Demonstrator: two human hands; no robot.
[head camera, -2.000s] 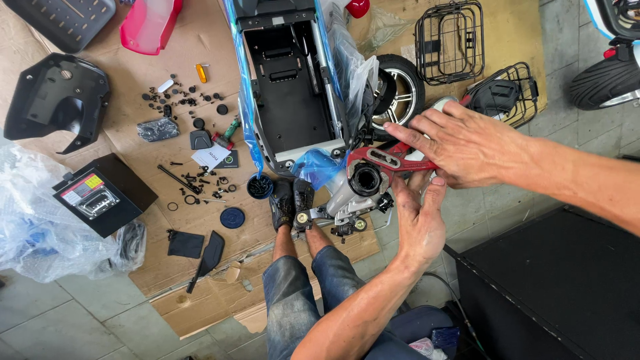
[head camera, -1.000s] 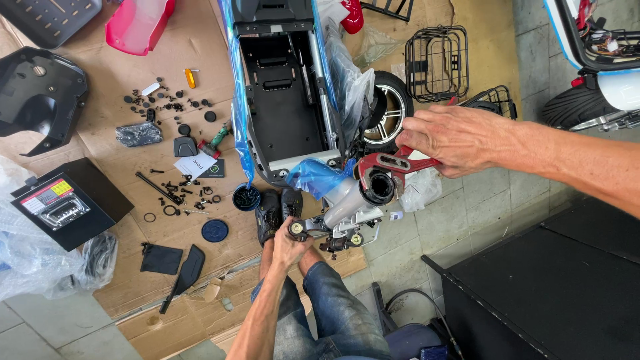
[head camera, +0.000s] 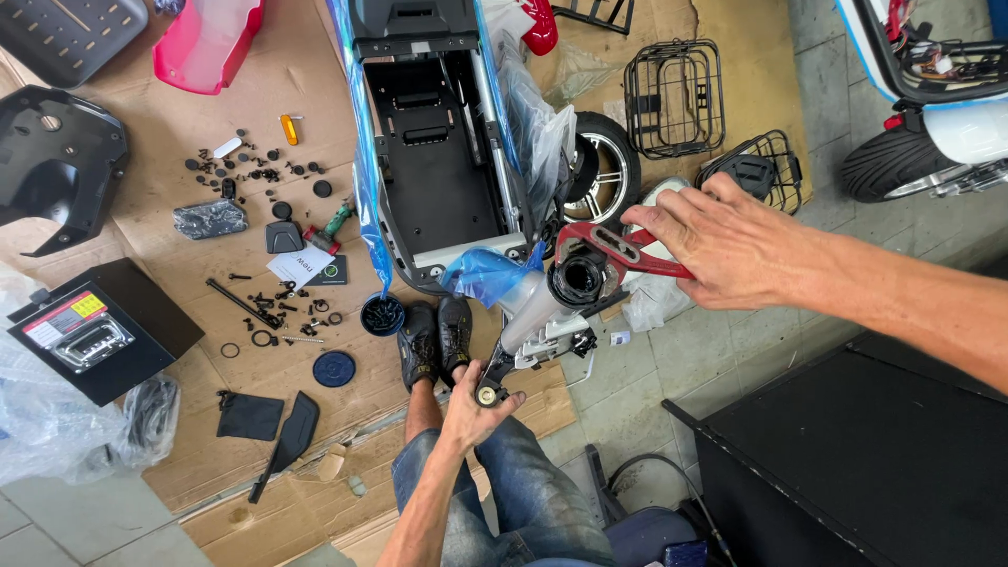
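Note:
My right hand (head camera: 709, 236) grips the handles of red slip-joint pliers (head camera: 610, 246), whose jaws are around the dark threaded collar (head camera: 579, 279) at the top of a scooter's steering tube (head camera: 529, 321). Lower down, my left hand (head camera: 476, 408) holds the dark metal fitting (head camera: 488, 394) at the end of the front assembly, by its brass-coloured round centre. Behind the tube lies the scooter's open frame (head camera: 441, 181), with blue protective film (head camera: 484, 272) at its near end.
Loose screws and rings (head camera: 303, 307), a black battery box (head camera: 102, 331), a blue tub of grease (head camera: 383, 314) and its lid (head camera: 334, 368) lie on cardboard at left. A spoked wheel (head camera: 602, 169) and wire baskets (head camera: 676, 98) are beyond. A black cabinet (head camera: 858, 457) stands at right.
My left hand has moved from near the collar down to the lower fitting and now holds it. My right hand still has the red pliers at the collar.

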